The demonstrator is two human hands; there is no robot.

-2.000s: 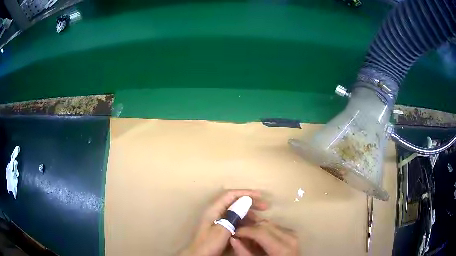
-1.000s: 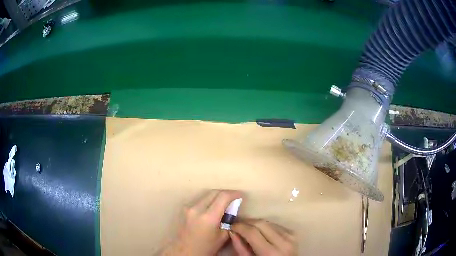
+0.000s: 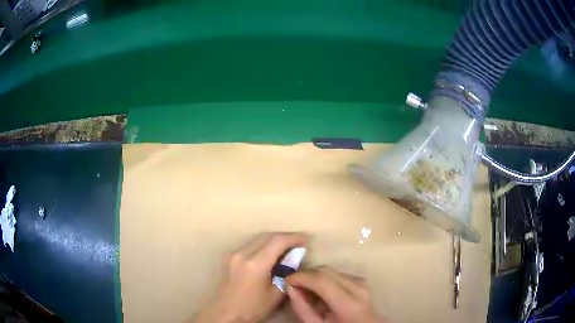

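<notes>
A white plastic housing (image 3: 292,258) with a black band (image 3: 284,270) round its middle is held low in the centre, above the tan mat. My left hand (image 3: 252,274) is closed round it from the left and hides part of it. My right hand (image 3: 331,293) touches its lower end with thumb and fingertips. Whether wires or a board hang from it is hidden by the fingers. The hands are bare and slightly blurred.
The fume extractor hood (image 3: 429,170) on its grey ribbed hose (image 3: 498,47) hangs over the mat's right side. Tweezers (image 3: 456,271) lie on the mat below it. White scraps (image 3: 364,234) and a black tape strip (image 3: 338,144) lie on the mat. A soldering stand (image 3: 512,233) is at right.
My left fingers have closed further over the housing, which shows less of its white rim and is turned more upright than at first. The whole scene has shifted slightly left and up.
</notes>
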